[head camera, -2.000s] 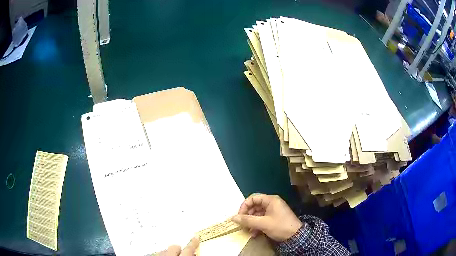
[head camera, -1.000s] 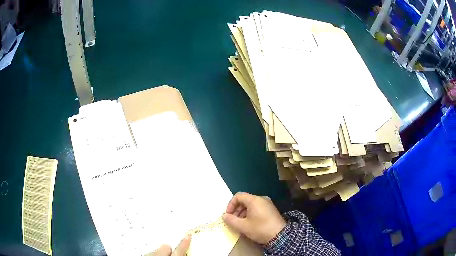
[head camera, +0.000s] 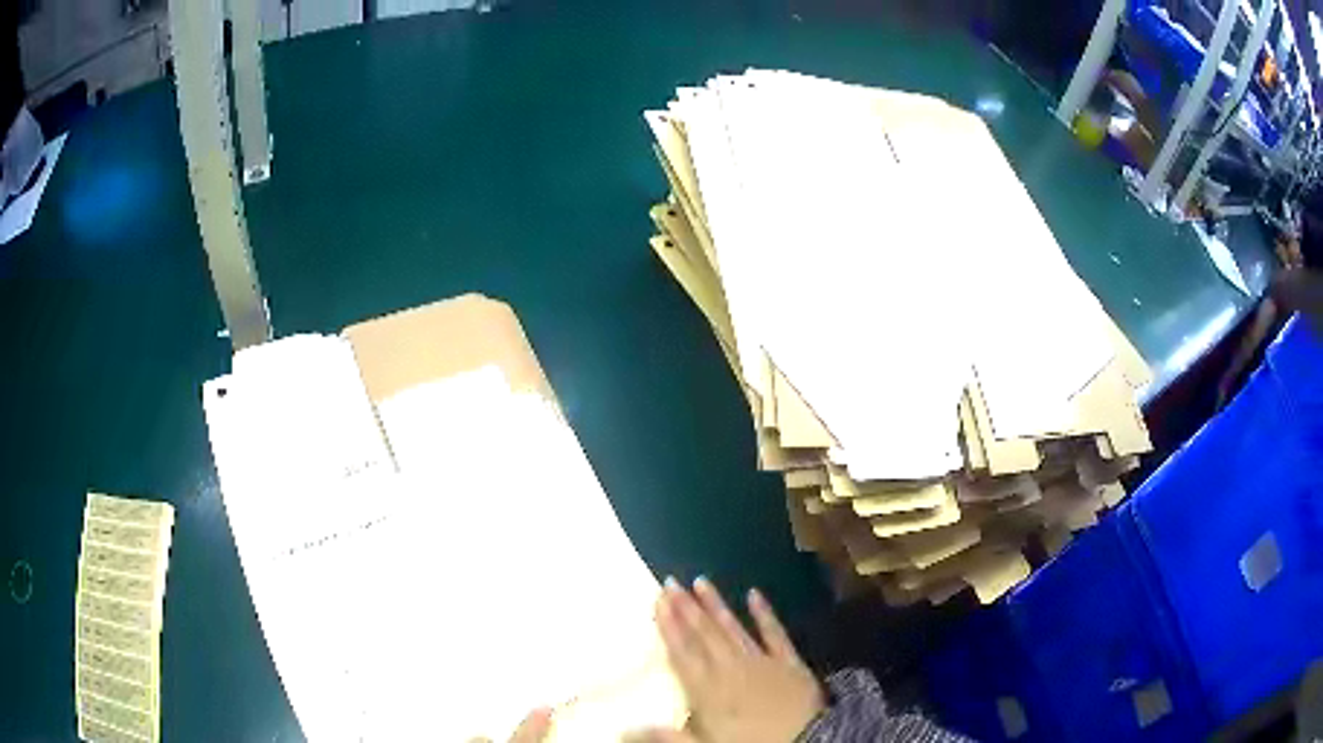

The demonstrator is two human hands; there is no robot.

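The flat carton (head camera: 464,537) lies left of centre, its face glared white, with a brown end flap (head camera: 443,349) at the far end. My right hand (head camera: 733,668) lies with its fingers extended and spread on the carton's near right edge; I see nothing held in it. Only a finger or two of my left hand (head camera: 534,726) shows at the bottom edge; what it holds is hidden. A pale-yellow label sheet (head camera: 122,617) lies loose at far left, not held.
An uneven carton stack (head camera: 885,276) stands at right. Blue totes (head camera: 1233,537) are beyond the table's right edge. A pale metal upright (head camera: 215,174) rises behind the carton. A thin ring (head camera: 21,581) and white paper (head camera: 29,189) lie at left.
My right hand has gone from pinching at a strip near the carton's near edge to lying with fingers spread on it. Less of my left hand shows. The view has shifted slightly.
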